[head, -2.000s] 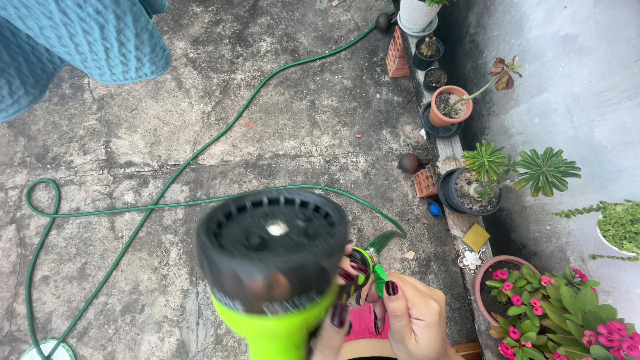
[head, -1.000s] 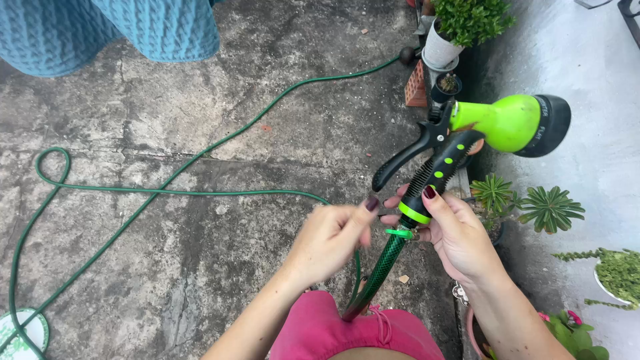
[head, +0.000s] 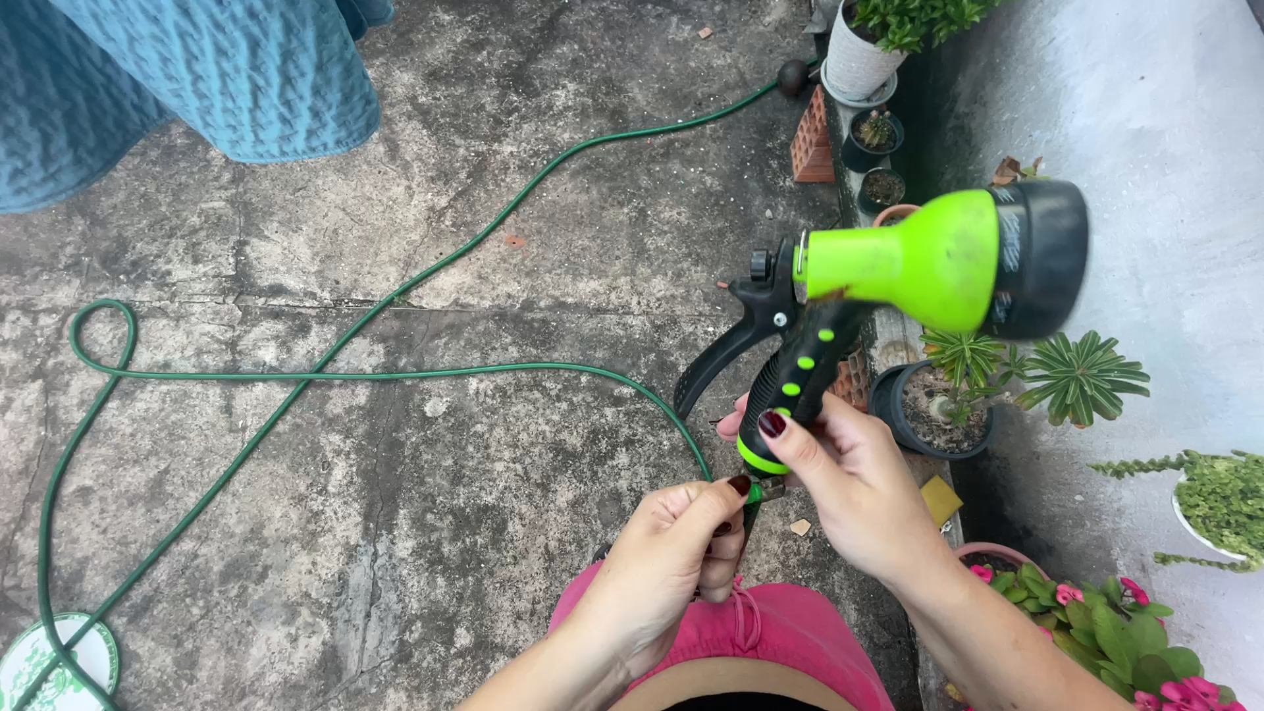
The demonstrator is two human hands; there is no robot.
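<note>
A green and black garden hose spray nozzle (head: 894, 257) points up and to the right, its black trigger lever on the left side. My right hand (head: 854, 474) is closed around the lower end of its black grip, thumb over the front. Just below, my left hand (head: 681, 543) pinches a small green clamp (head: 758, 491) with a metal part where the hose meets the nozzle. The green hose (head: 474, 371) runs from there across the concrete floor, loops at the left and crosses itself. The hose end inside my left hand is mostly hidden.
Potted plants (head: 948, 405) line a ledge along the wall at the right, with perforated bricks (head: 813, 138) beside it. Pink flowers (head: 1136, 632) stand at lower right. Blue fabric (head: 247, 79) hangs at upper left. A patterned plate (head: 59, 662) lies under the hose.
The nozzle has swung from facing the camera to pointing right. My left hand, apart from the hose one second ago, now grips at the joint below the nozzle.
</note>
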